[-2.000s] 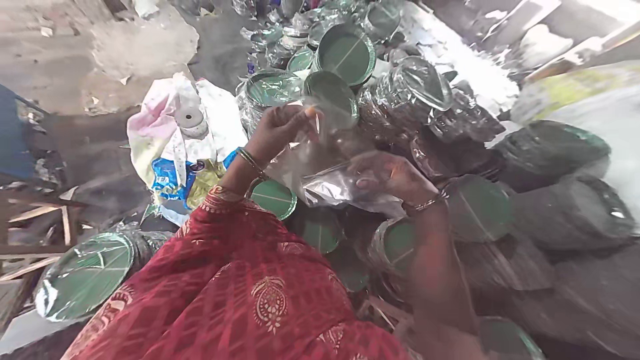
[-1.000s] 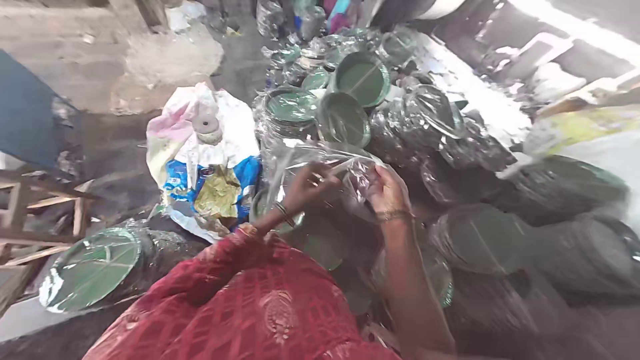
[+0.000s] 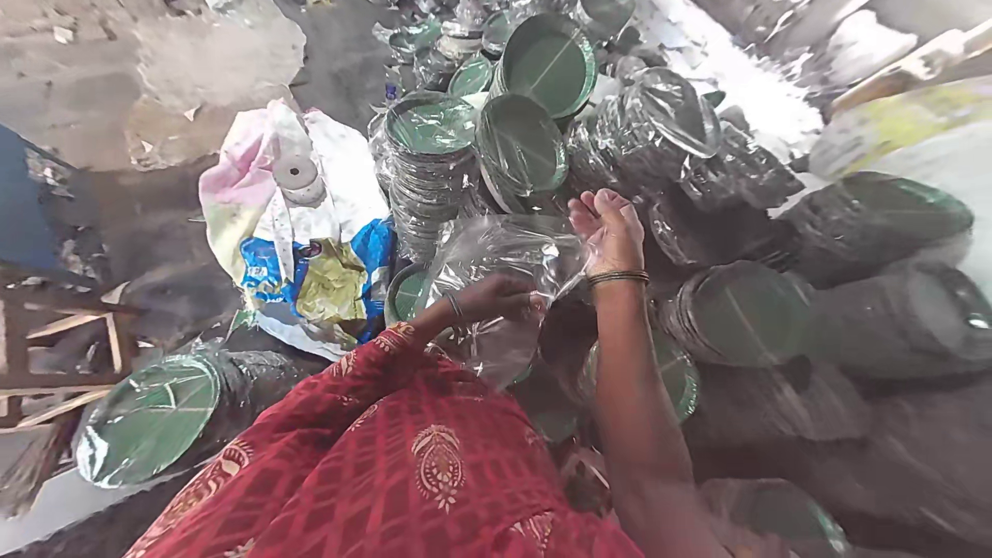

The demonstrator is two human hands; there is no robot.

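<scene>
A clear plastic bag (image 3: 496, 248) is spread between my hands above my lap. My left hand (image 3: 504, 301) is closed on its lower part, palm down. My right hand (image 3: 608, 229) is raised at the bag's right edge, fingers bent and pointing up; its grip on the film is hard to make out. Just beyond the bag stand stacks of round green plates wrapped in clear plastic, among them a tall stack (image 3: 430, 128) and a tilted one (image 3: 523, 147). A green plate (image 3: 407, 294) shows partly behind the bag's left side.
To the left, a white roll (image 3: 298, 178) sits on a cloth and a blue printed packet (image 3: 267, 267). A wrapped plate stack (image 3: 155, 418) lies at lower left beside a wooden frame (image 3: 62, 387). More wrapped stacks (image 3: 752, 314) lie on the right.
The bag has been opened out wider between my hands. My right hand has turned, its fingers now pointing up, and my left hand has moved lower relative to it.
</scene>
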